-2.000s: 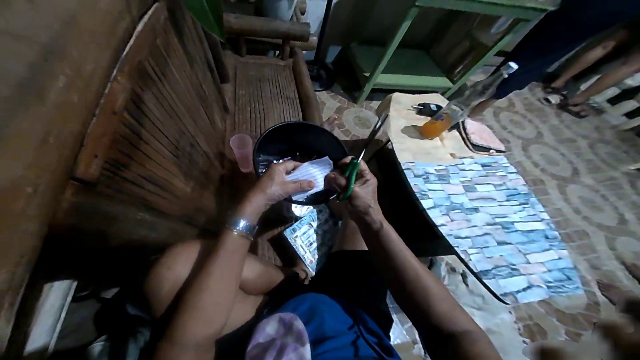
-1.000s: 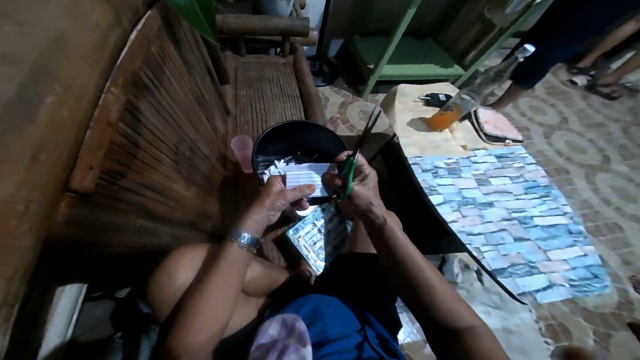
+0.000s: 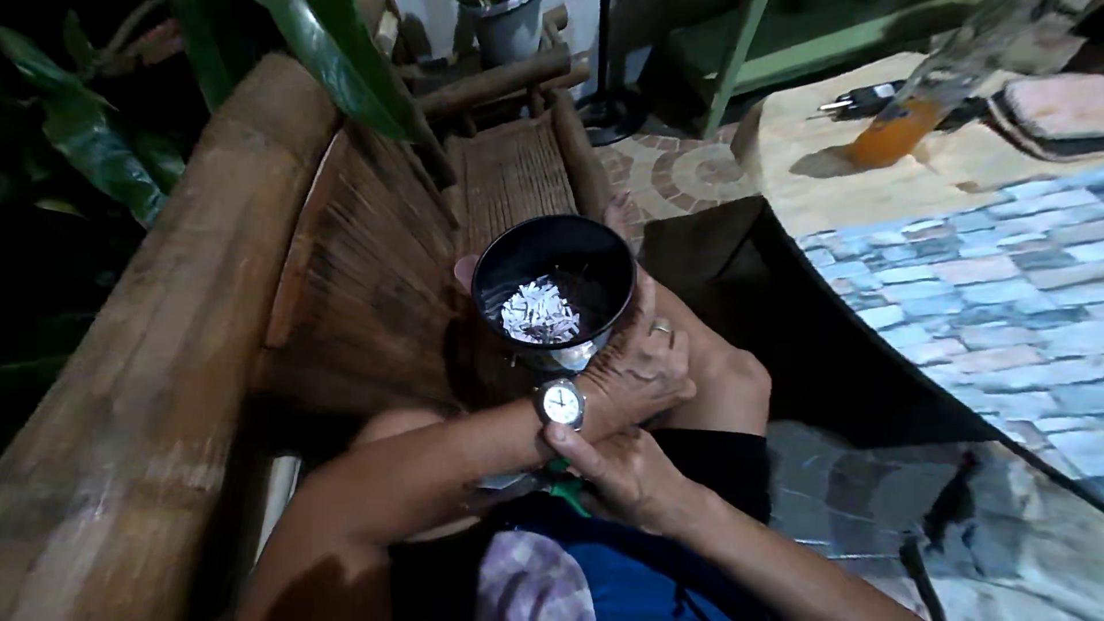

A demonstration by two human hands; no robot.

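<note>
A black bowl (image 3: pixel 556 280) holds a pile of small white paper strips (image 3: pixel 540 312). At its lower right side is my left hand (image 3: pixel 642 371), fingers bent, with a ring on one finger; whether it grips the bowl is unclear. A round-faced wristwatch (image 3: pixel 561 404) is on my left wrist. Below it, my right hand (image 3: pixel 625 474) lies with the thumb against the watch's lower edge. Green handles, apparently of scissors (image 3: pixel 567 493), show partly beneath my right hand; its fingers are mostly hidden.
A wooden bench (image 3: pixel 509 177) surrounds the bowl, with a pink cup (image 3: pixel 466 272) behind it. On the right, a table with a stone-pattern cover (image 3: pixel 975 293) carries a glass bottle of orange liquid (image 3: pixel 897 134) and a pink-topped case (image 3: pixel 1056 105). Large green leaves (image 3: pixel 341 65) hang at upper left.
My left hand has moved to the bowl's right side, and the lined paper is no longer seen in it. My right hand, earlier on raised scissors, is now at my left wrist. The view has shifted.
</note>
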